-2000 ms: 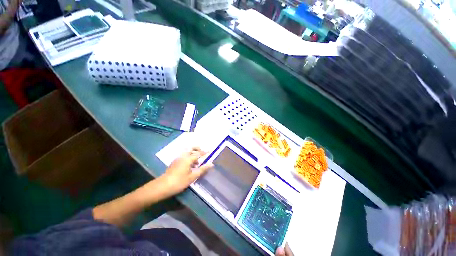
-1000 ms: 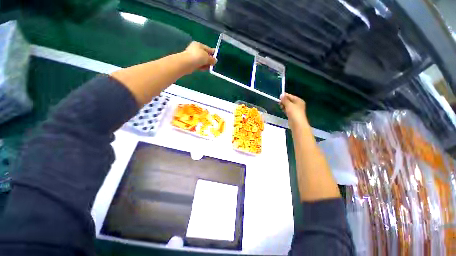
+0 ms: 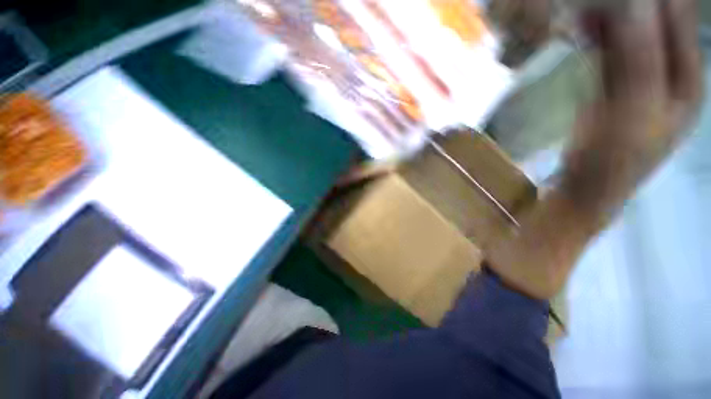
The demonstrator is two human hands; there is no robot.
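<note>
My right hand (image 3: pixel 627 101) is blurred at the upper right, raised beyond the open carton, its fingers pointing up. Whether it holds anything cannot be told. My left hand is out of the picture. The dark assembly fixture (image 3: pixel 47 273) lies at the lower left, cut off by the edge, with white showing through its opening. A tray of orange keycaps (image 3: pixel 35 148) sits above it at the left edge. Part of a thin pale frame (image 3: pixel 19 51) shows in the top left corner.
White paper (image 3: pixel 168 167) lies on the dark green bench (image 3: pixel 234 117). Bagged orange parts (image 3: pixel 374 62) are piled at the top middle. An open brown carton (image 3: pixel 409 241) stands beside and below the bench edge. A pale floor shows at the right.
The view has swung right. The two-window frame that both hands held up is out of their grip and appears at the top left. My right hand has moved over towards the carton side.
</note>
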